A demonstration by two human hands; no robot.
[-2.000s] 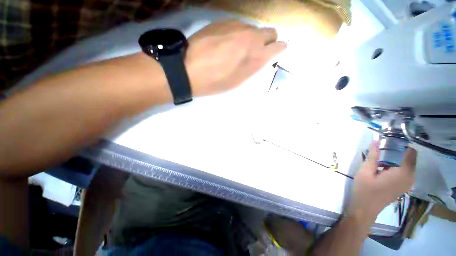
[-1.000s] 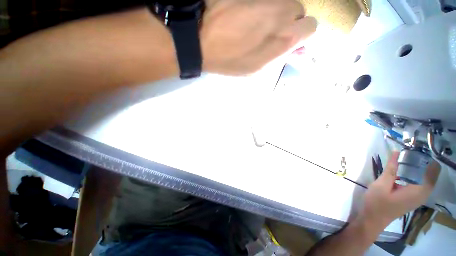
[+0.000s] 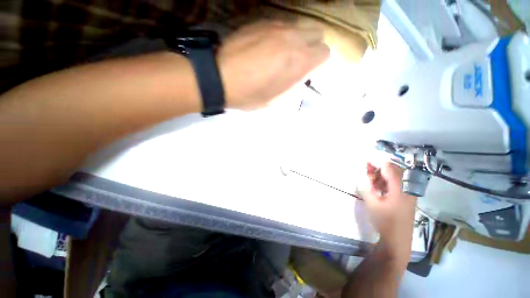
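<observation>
My left hand point(image 3: 273, 64), with a black watch, is at the top centre against the tan fabric point(image 3: 348, 43). Its fingers are bent and blurred; glare hides whether they grip the fabric. My right hand point(image 3: 388, 195) is blurred, just left of the grey cylinder point(image 3: 415, 182) under the machine head point(image 3: 430, 110). A small dark reddish thing point(image 3: 378, 178) shows at its fingers; I cannot tell what it is or if it is held. Glare washes out the needle area.
The white table point(image 3: 232, 157) has a dark scale strip point(image 3: 192, 212) along its front edge. Brown plaid fabric point(image 3: 104, 23) lies at the top left. Small dark and metal pieces point(image 3: 421, 227) lie at the right. A dark bin point(image 3: 58, 215) is below the table.
My right hand has let go of the grey cylinder and moved to its left. My left hand stays by the tan fabric. The view has shifted, showing more of the machine head.
</observation>
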